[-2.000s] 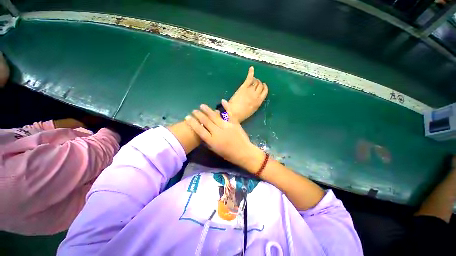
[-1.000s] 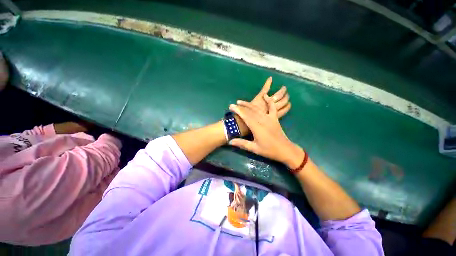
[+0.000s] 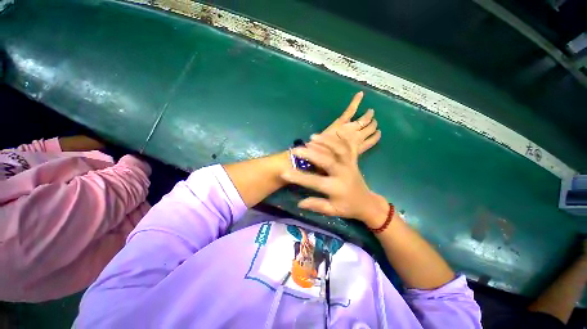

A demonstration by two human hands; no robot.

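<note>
My left hand [image 3: 360, 130] lies palm down over the green workbench top [image 3: 251, 99], holding nothing, its fingers apart and the index finger stretched out. A black smartwatch [image 3: 302, 160] with a lit screen is on my left wrist. My right hand [image 3: 338, 177], with a red beaded bracelet, lies across the left wrist and back of the hand. Its fingers are spread over the watch and partly hide it. They are slightly blurred, and whether they press the screen I cannot tell. Neither hand holds a work item.
A worn whitish strip [image 3: 386, 81] runs along the bench's far edge, with a dark green belt [image 3: 444, 71] beyond. A box-like item [image 3: 574, 193] is cut off at the right edge. A person's pink sleeve [image 3: 96, 199] is at left; another person's forearm [image 3: 566, 292] is at lower right.
Both hands have moved right since the first frame. Since the second, my right hand has shifted left, its fingers now over the watch screen. The view has also shifted.
</note>
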